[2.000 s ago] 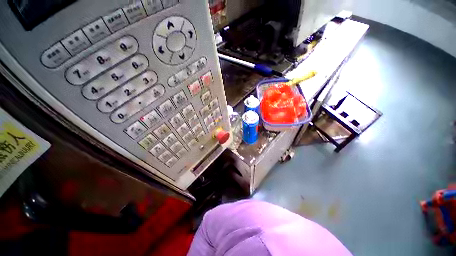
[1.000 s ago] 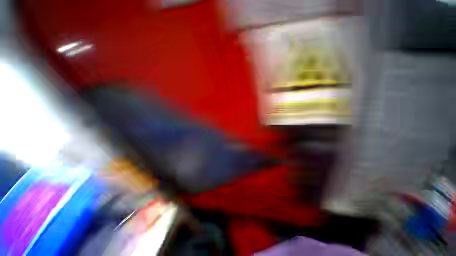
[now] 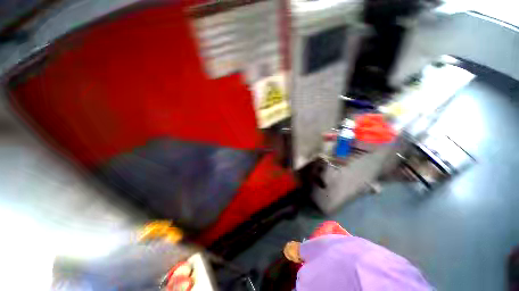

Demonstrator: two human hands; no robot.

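The frame is blurred. My right hand [image 3: 292, 251] shows as a small patch at the end of a light purple sleeve at the bottom; its fingers and anything in it cannot be made out. A pinkish-red shape [image 3: 330, 229] lies against the sleeve's upper edge. My left hand is not in view. The large red safety door [image 3: 136, 91] with its dark window [image 3: 188, 170] and yellow warning sticker [image 3: 272, 101] stands in front of me. The side table's white edge [image 3: 202, 274] is at the bottom left, with orange-red loop handles [image 3: 180, 278] beside it.
A yellow-orange thing [image 3: 159, 230] is by the door's lower edge. The grey control panel [image 3: 320, 91] stands right of the door. Beyond it are a blue can [image 3: 344, 142], a red bag [image 3: 373, 128] and a low metal stool [image 3: 435, 162] on the grey floor.
The view has swung from the close control panel to the red door, then back and wider. The blue bin at the left is out of view. A small part of my right hand now shows.
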